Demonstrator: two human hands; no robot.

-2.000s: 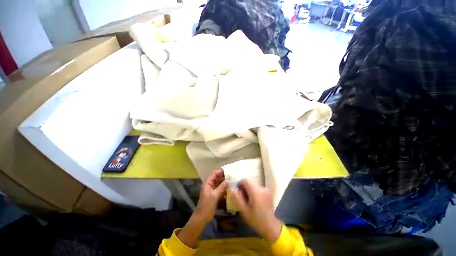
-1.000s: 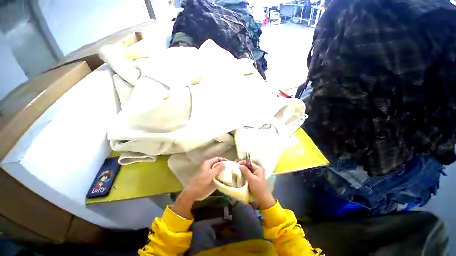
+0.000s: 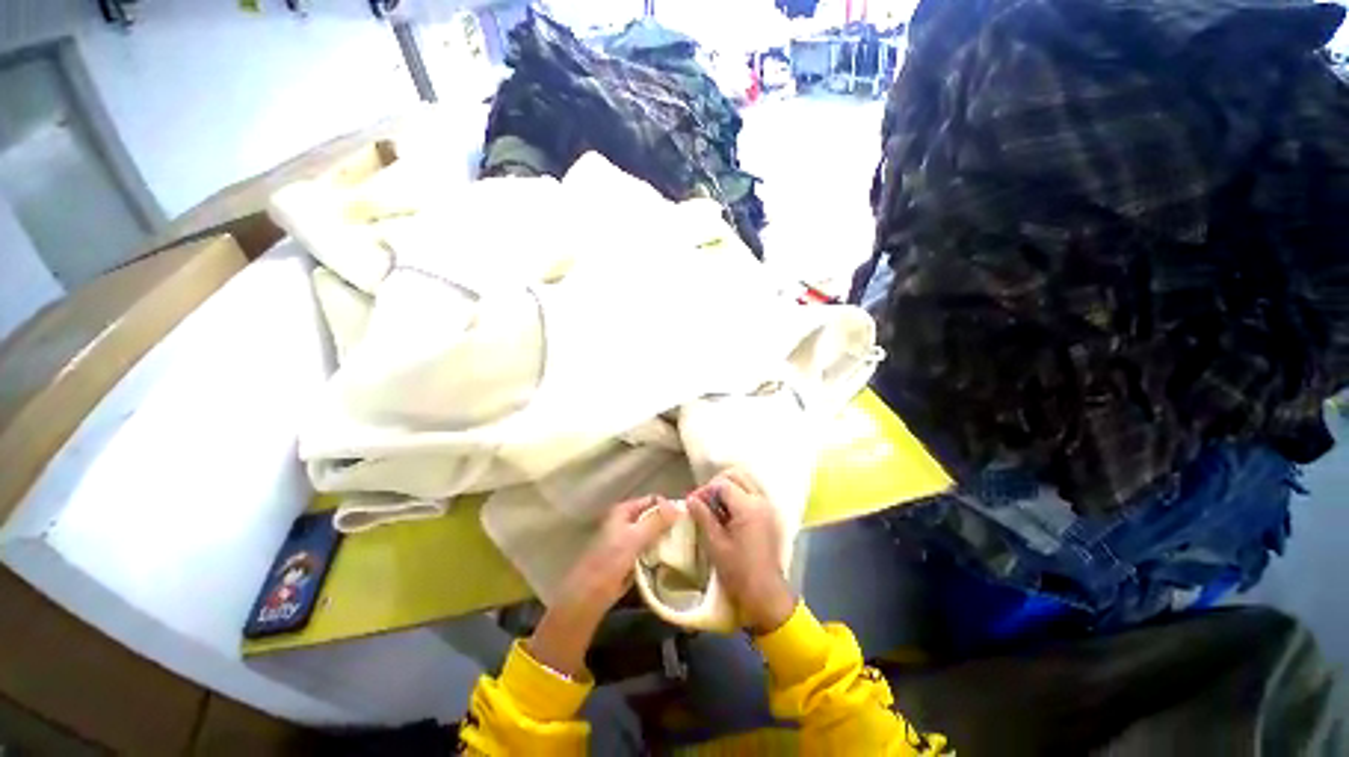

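A thick cream garment [image 3: 592, 355] lies heaped over the yellow-topped table, with one part hanging over the front edge toward me. My left hand [image 3: 599, 562] pinches the left rim of a narrow cream sleeve end [image 3: 684, 603], which is turned open as a ring. My right hand [image 3: 744, 540] is at the ring's upper right side, fingers bent close to the cloth. A small dark thing, perhaps thread snips [image 3: 718, 504], shows between the right fingers; its shape is mostly hidden.
The yellow table [image 3: 400, 577] bears a dark phone [image 3: 290, 577] at its left. A white panel [image 3: 178, 429] and brown cartons [image 3: 111, 355] stand at left. Dark plaid garments [image 3: 1124, 237] are piled at right over blue denim [image 3: 1095, 540]. Another dark pile [image 3: 614, 111] stands behind.
The sleeve end has gone from a flat fold to an open ring between my hands. My right fingers have since moved slightly left, closer to my left. The view has shifted right and tilted up.
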